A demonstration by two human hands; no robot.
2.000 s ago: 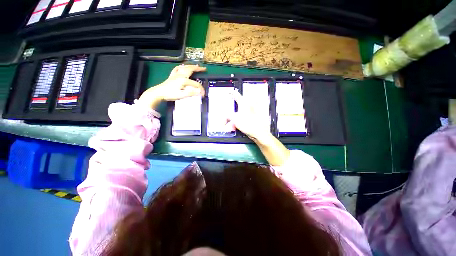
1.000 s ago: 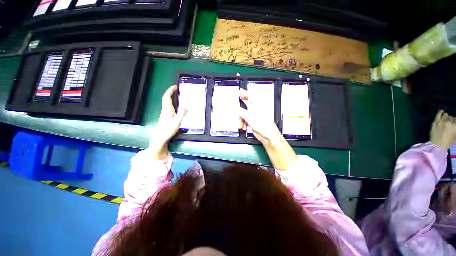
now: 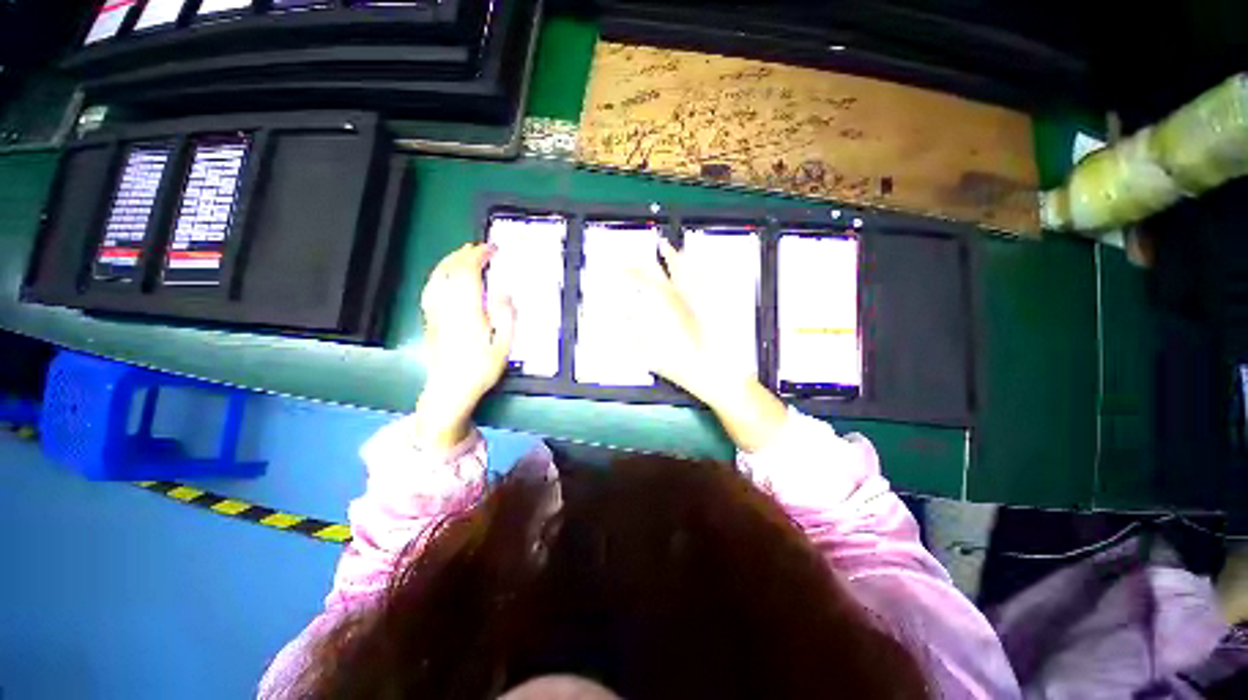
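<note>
A long black foam tray (image 3: 920, 321) lies on the green bench with several white-lit smartphones upright in its slots; its rightmost slot holds no phone. My left hand (image 3: 463, 328) is at the left edge of the leftmost phone (image 3: 537, 294), thumb over its lower left side, holding nothing. My right hand (image 3: 684, 342) is over the second phone (image 3: 609, 308) and the left part of the third phone (image 3: 732, 274), fingers overexposed and partly lost against the screens. The fourth phone (image 3: 819, 308) shows a thin yellowish line and is untouched.
Another foam tray (image 3: 322, 226) at left holds two phones with text lines and a red band. Stacked trays (image 3: 308, 75) stand back left, a scribbled wooden board (image 3: 808, 123) at the back. A wrapped post (image 3: 1150, 164), a person's pink sleeve (image 3: 1129, 636) and a blue stool (image 3: 103, 417) also show.
My left hand has come from above the leftmost phone down to its left edge. My right hand has stayed over the second and third phones. The neighbour's arm has moved lower.
</note>
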